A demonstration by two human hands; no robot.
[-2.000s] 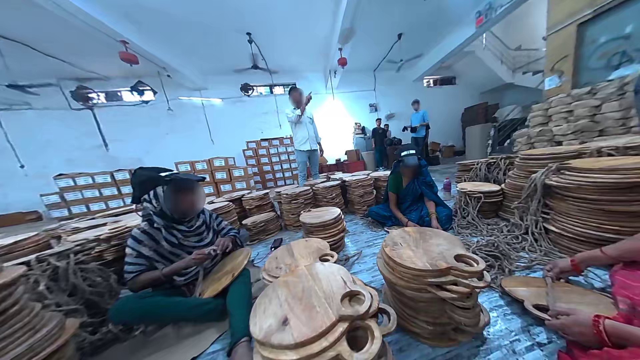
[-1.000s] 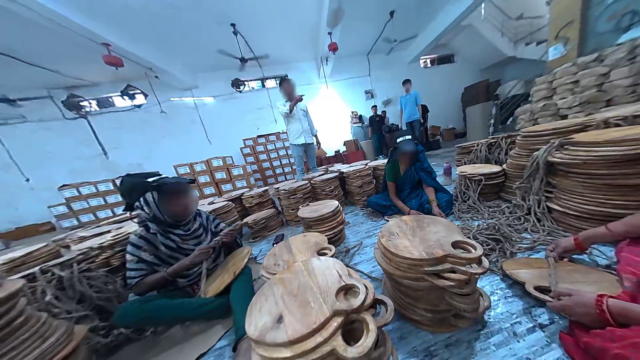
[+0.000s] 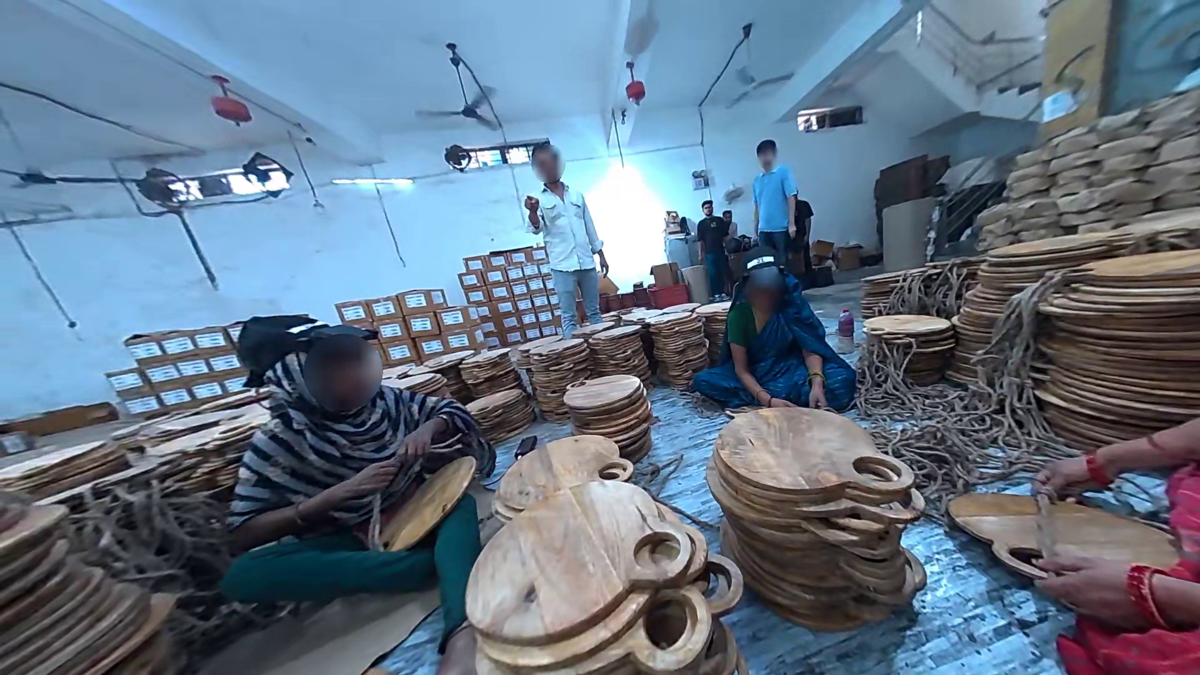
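Neither of my hands is in view. A stack of round wooden boards with ring handles [image 3: 562, 562] stands at the bottom centre, with a second stack [image 3: 806, 450] to its right. At the right edge, a co-worker's hands with red bangles [image 3: 1092, 581] hold a strip of rope [image 3: 1045, 525] over a wooden board [image 3: 1116, 534] lying low. On the left, a seated co-worker in a striped scarf [image 3: 328, 469] has a wooden board [image 3: 431, 506] tilted on the lap, with both hands at a cord above it.
Farther back sits a person in blue [image 3: 783, 356], hands near the floor. Tangled rope [image 3: 956, 450] lies beside tall board stacks [image 3: 1116, 347] at the right. More board stacks [image 3: 619, 352], cartons [image 3: 511, 291] and a standing person in a light shirt [image 3: 567, 234] are behind.
The standing person in the light shirt has brought a raised hand down from beside the head to about chest height. The co-worker's hands at the right edge stay at the board.
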